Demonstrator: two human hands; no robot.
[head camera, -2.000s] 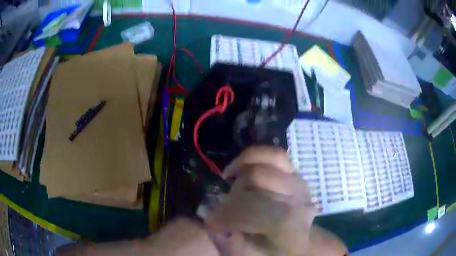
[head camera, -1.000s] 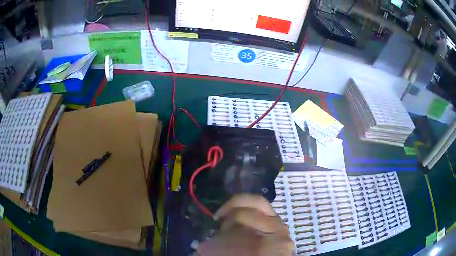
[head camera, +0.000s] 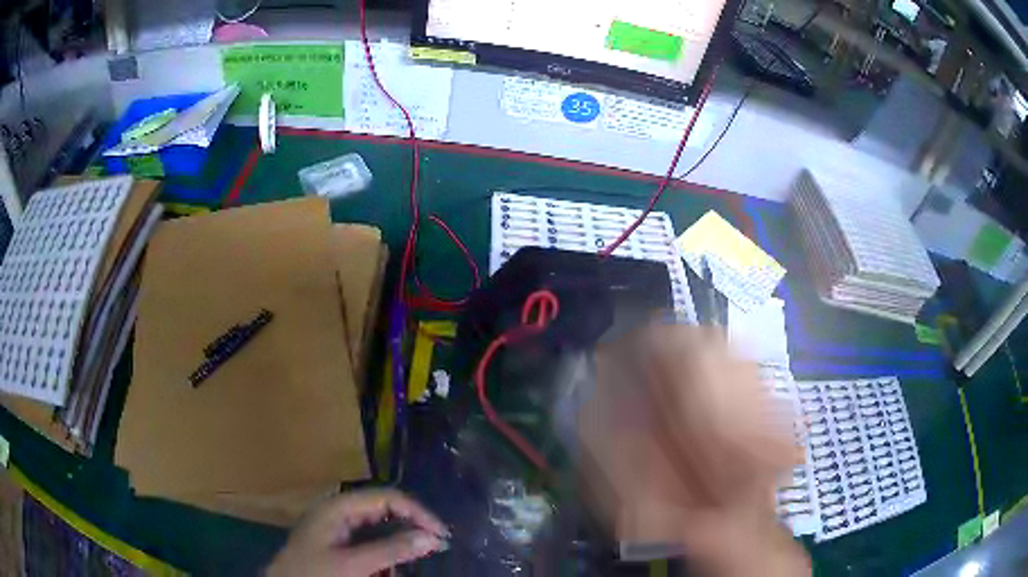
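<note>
The black test fixture (head camera: 575, 276) stands in the centre with a looped red wire (head camera: 487, 383) on it. A small clear or silvery block (head camera: 519, 509) shows at its front. My right hand (head camera: 688, 428) is strongly blurred and covers the right side of the fixture; its fingers cannot be made out. My left hand (head camera: 366, 535) is at the bottom edge, left of the fixture, with fingers apart and nothing visible in it. A white module tray (head camera: 862, 456) lies right of my right hand; another tray is partly hidden by that hand.
Cardboard sheets (head camera: 242, 417) with a dark strip (head camera: 231, 347) on them lie left. Stacked trays stand far left (head camera: 56, 282) and far right (head camera: 862, 242). Another tray (head camera: 581, 220) lies behind the fixture, near notes (head camera: 733, 257). The monitor (head camera: 575, 34) shows a green block.
My right hand has moved right and up from the fixture's front. My left hand now shows apart at the lower left. The monitor block changed from red to green.
</note>
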